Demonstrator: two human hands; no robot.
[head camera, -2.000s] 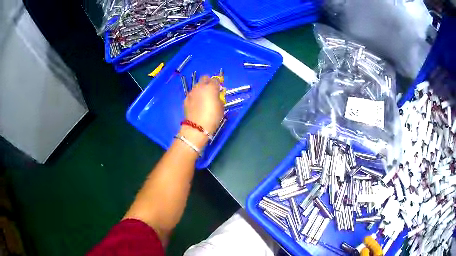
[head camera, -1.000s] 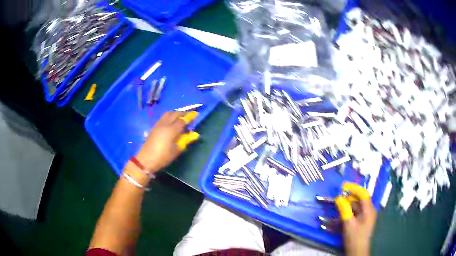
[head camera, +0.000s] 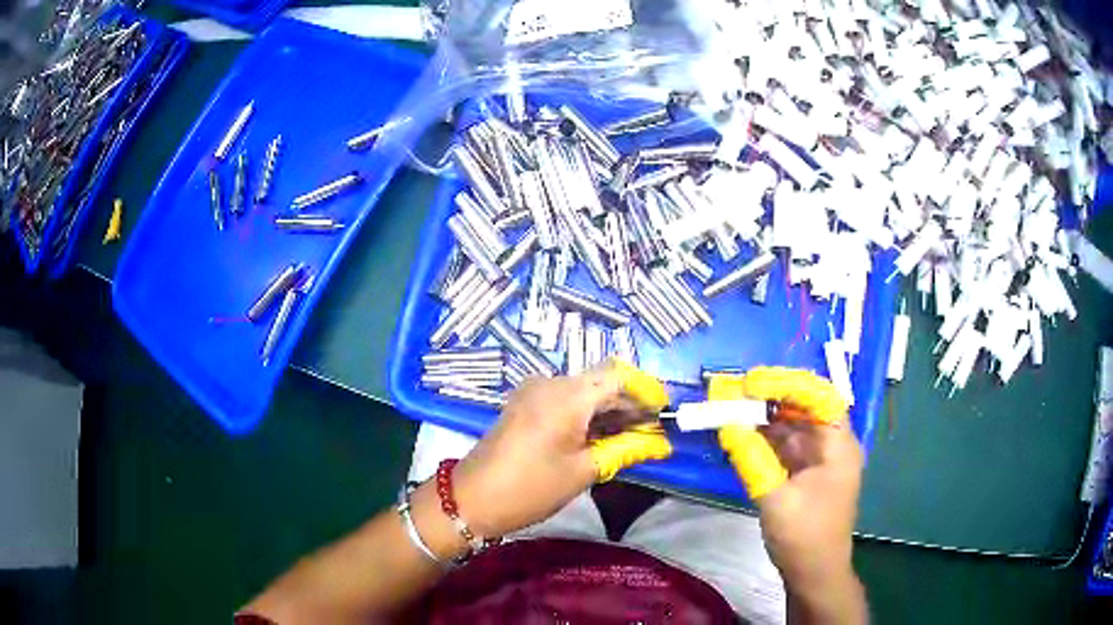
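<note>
My right hand, with yellow finger cots, holds a white inner piece level over the front of the near blue tray. My left hand, also with yellow cots, faces it from the left. Its thumb and fingers close round a dark, shiny piece, probably a metal tube, mostly hidden by the fingers. A thin tip shows between this piece and the white piece's left end. Reddish wire shows by my right fingers. Many silver metal tubes lie in the near tray.
A big heap of white pieces spreads over the right side. A clear plastic bag covers the near tray's far edge. The left tray holds several scattered tubes. Filled side trays stand far left, with a yellow scrap beside them.
My left hand has moved from the left tray to the near tray's front and meets my right hand there. The right hand has moved left and up with a white piece. The view has swung right.
</note>
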